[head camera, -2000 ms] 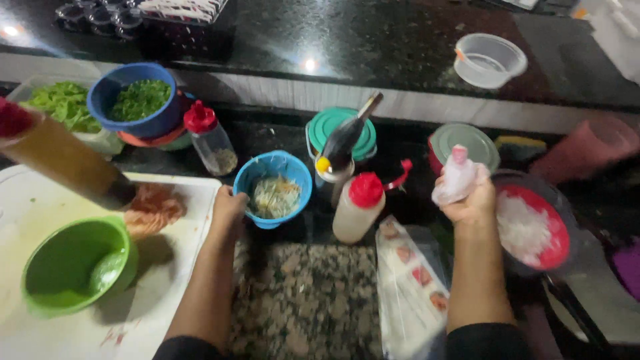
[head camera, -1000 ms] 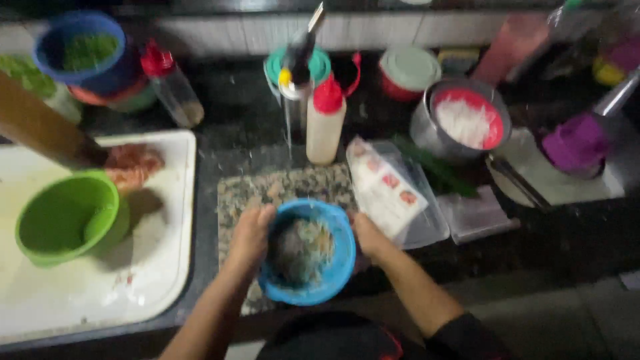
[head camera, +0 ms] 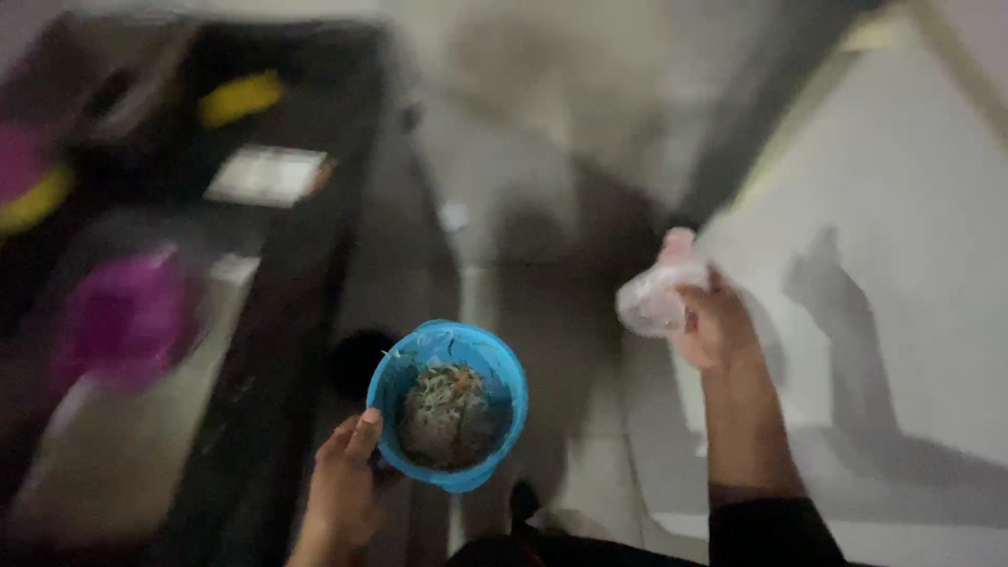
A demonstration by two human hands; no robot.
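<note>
My left hand (head camera: pixel 346 476) grips the rim of a blue plastic bowl (head camera: pixel 516 409), its thumb over the left edge. Inside the bowl lies a shredded, pale and green food mixture (head camera: pixel 445 405). Off to the right and higher up, my right hand (head camera: pixel 713 319) is closed around a crumpled, translucent plastic thing with a pinkish tip (head camera: pixel 657 295); blur hides exactly what it is. The bowl is held over the floor, apart from my right hand.
A dark counter (head camera: pixel 236 409) runs along the left, bearing a blurred purple object (head camera: pixel 130 319), a yellow object (head camera: pixel 240 98) and a white rectangular item (head camera: pixel 268 175). A large pale surface (head camera: pixel 929 315) stands at the right. Tiled floor (head camera: pixel 598 472) shows between them.
The view has swung right, off the granite worktop. The blue bowl, between both hands a second ago, is now in my left hand alone, over the floor; my right hand has come away from it.
</note>
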